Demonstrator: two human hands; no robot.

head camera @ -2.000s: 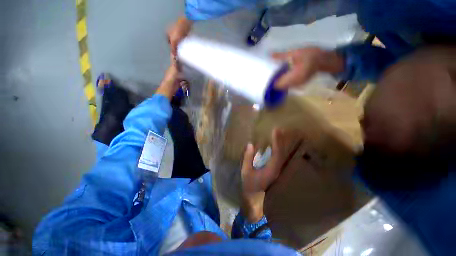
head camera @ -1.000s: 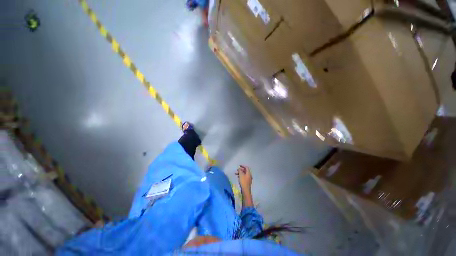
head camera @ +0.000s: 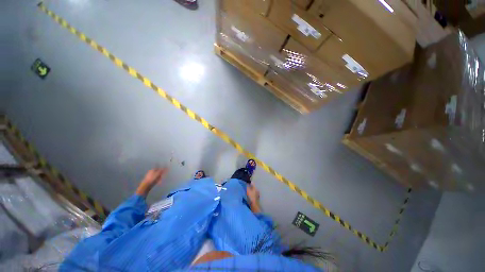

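Note:
My left hand (head camera: pixel 152 179) is bare, a little blurred, held out over the floor at the left of my blue coat, with nothing seen in it. My right hand (head camera: pixel 253 196) hangs low at the right side of the coat; its fingers are hard to make out. A block of brown cartons (head camera: pixel 324 45) wrapped in clear glossy film stands on a wooden pallet (head camera: pixel 263 79) at the upper right, away from both hands. White labels show on the carton sides. An ID badge (head camera: pixel 160 206) hangs on my coat.
Another film-wrapped carton load (head camera: pixel 409 106) stands at the right. Whitish wrapped packages (head camera: pixel 32 204) stand on a pallet at lower left. Yellow-black tape (head camera: pixel 212 129) crosses the grey floor (head camera: pixel 133 122) diagonally. A green arrow sign (head camera: pixel 306 223) lies at lower right, another at upper left.
The other person, film roll and close cartons seen two seconds ago are out of view. The carton block now sits further up, and my left hand has come into view since one second ago.

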